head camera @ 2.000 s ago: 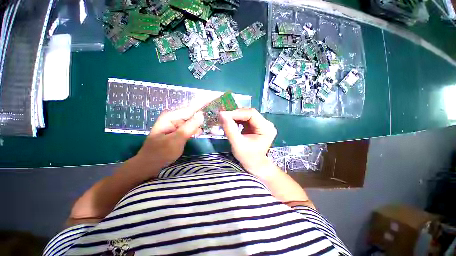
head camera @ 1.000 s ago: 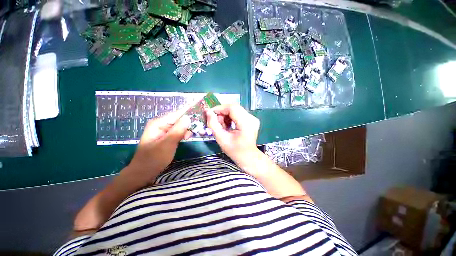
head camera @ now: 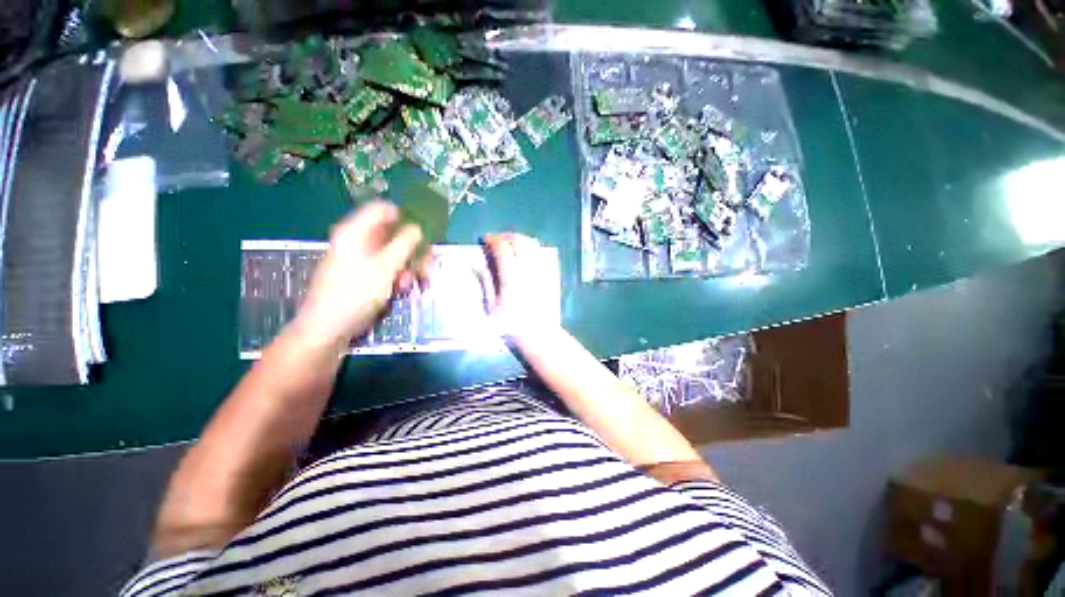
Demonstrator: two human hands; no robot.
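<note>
My left hand (head camera: 362,266) holds a green circuit board (head camera: 423,210) at its fingertips, above the back edge of the adhesive sheet (head camera: 275,306). The board is blurred and tilted. My right hand (head camera: 522,280) is over the right end of the sheet, fingers curled and washed out by glare; whether it holds a small piece cannot be told. The sheet lies flat in front of my body, its middle glaring white. A large loose heap of green boards (head camera: 310,123) lies just behind my left hand.
A smaller board heap (head camera: 672,192) lies on clear plastic (head camera: 771,239) at right. A stack of grey strips (head camera: 47,222) and a white card (head camera: 127,233) are at left. An open carton (head camera: 806,373) stands below the bench's curved front edge. Stacked containers line the back.
My hands have moved apart. My left hand has moved back and left with the board, away from my right hand. My right hand has left the board and lowered over the sheet's right end.
</note>
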